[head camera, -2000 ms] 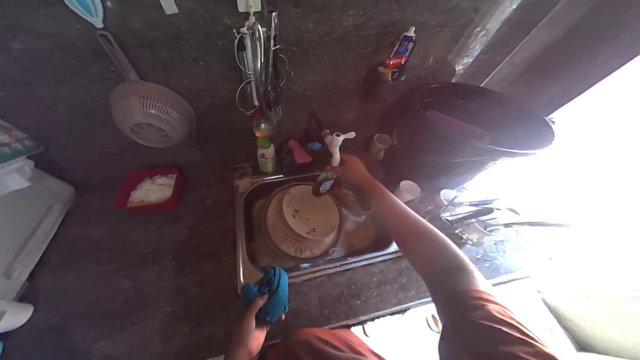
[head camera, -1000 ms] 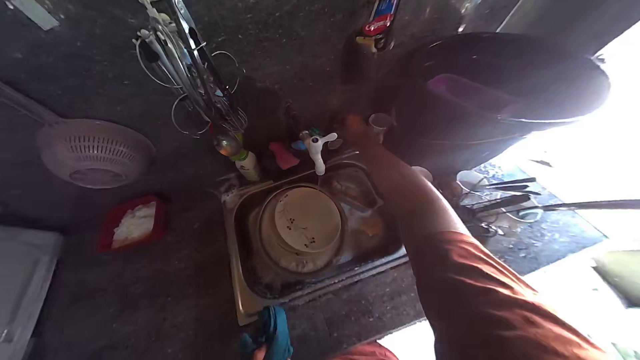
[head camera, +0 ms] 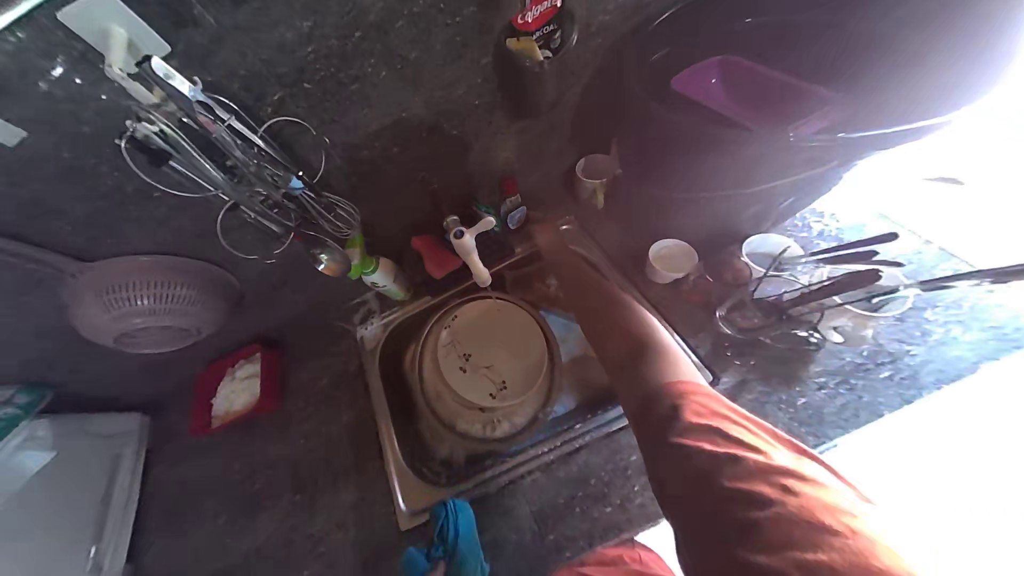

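Observation:
My right hand [head camera: 552,236] is at the sink's back right rim, right of the white faucet [head camera: 472,250]; its fingers are dark and blurred, so what it touches is unclear. At the bottom edge my left hand [head camera: 438,569], mostly cut off by the frame, holds a blue cloth [head camera: 458,538] near the sink's front left corner. Inside the metal sink [head camera: 389,448], a white plate with a floral pattern [head camera: 492,352] lies in a larger round basin [head camera: 480,422] under the faucet. A thin stream of water seems to fall from the spout.
Behind the sink are a red sponge-like item [head camera: 437,256], a green-and-white bottle [head camera: 386,276] and a mug [head camera: 596,178]. A large dark tub [head camera: 720,168] stands back right, cups [head camera: 672,260] and utensils [head camera: 848,284] at right. Left are a colander [head camera: 152,300] and red container [head camera: 268,392]; whisks [head camera: 328,214] hang above.
My right hand has gone from the faucet to the rim area right of it. The blue cloth in my left hand now sits lower in view. The view has shifted and come closer.

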